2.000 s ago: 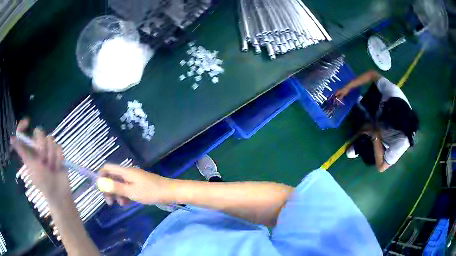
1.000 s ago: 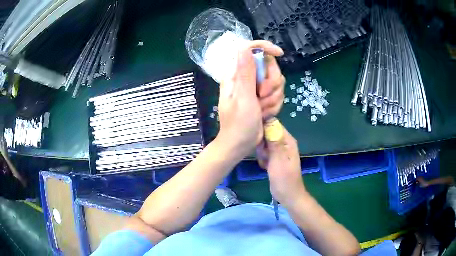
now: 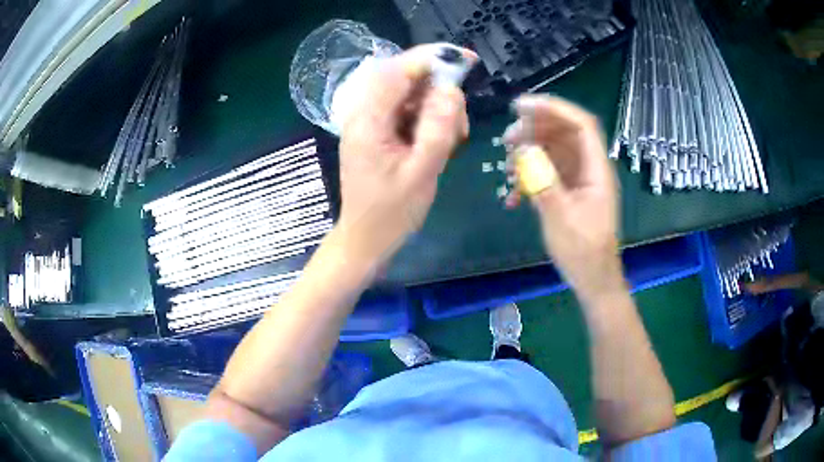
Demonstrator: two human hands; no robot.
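Note:
My left hand (image 3: 393,149) is closed around a metal tube (image 3: 450,58). The tube's round dark open end shows at the fingertips; the rest is hidden by the hand. My right hand (image 3: 574,180) is over the pile of small clear-white plastic inserts (image 3: 489,167), with a yellow band (image 3: 535,170) on its thumb. Its fingers are curled and blurred, so I cannot tell whether they hold an insert. The hand covers most of the pile. The two hands are apart.
A black tray (image 3: 244,269) holds bright tubes in rows. A clear plastic bag (image 3: 325,77) is behind my left hand. Dark tube stock (image 3: 515,41) lies at the back, a silver tube bundle (image 3: 687,108) right. Blue bins (image 3: 470,296) are below the bench edge. Another person's arm (image 3: 777,283) reaches in at far right.
My hands were together around the tube; now my right hand has let go and moved right over the inserts. My left hand keeps the tube. The view has turned from the earliest frame.

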